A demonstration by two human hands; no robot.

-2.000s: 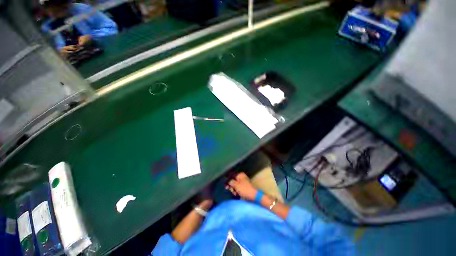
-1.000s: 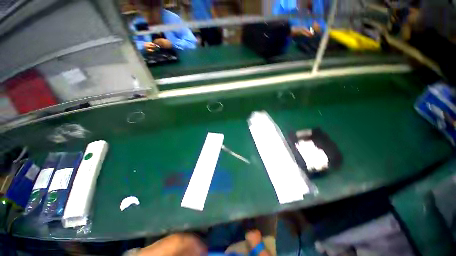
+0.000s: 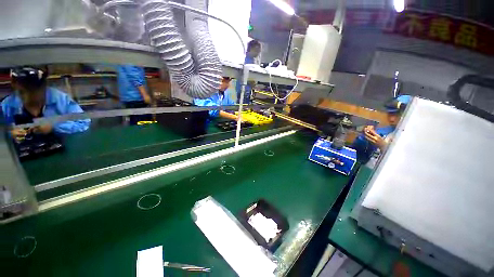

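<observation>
Neither of my hands is in the picture. Nearest in front of me on the green bench lies a narrow white sheet, cut off by the bottom edge. Silver tweezers lie flat beside its right side. A long white strip stack in clear plastic lies slanted to the right of them. A black square dish with white pieces inside stands just right of the stack.
A blue benchtop unit stands at the bench's far right end. A large white cabinet stands on the right. A pale rail runs behind the bench. Several people in blue sit or stand beyond, and a ribbed hose hangs above.
The view has tilted up and turned right. My hands have gone out of the picture, and so have the bagged parts on the left. The far workers and white cabinet now show.
</observation>
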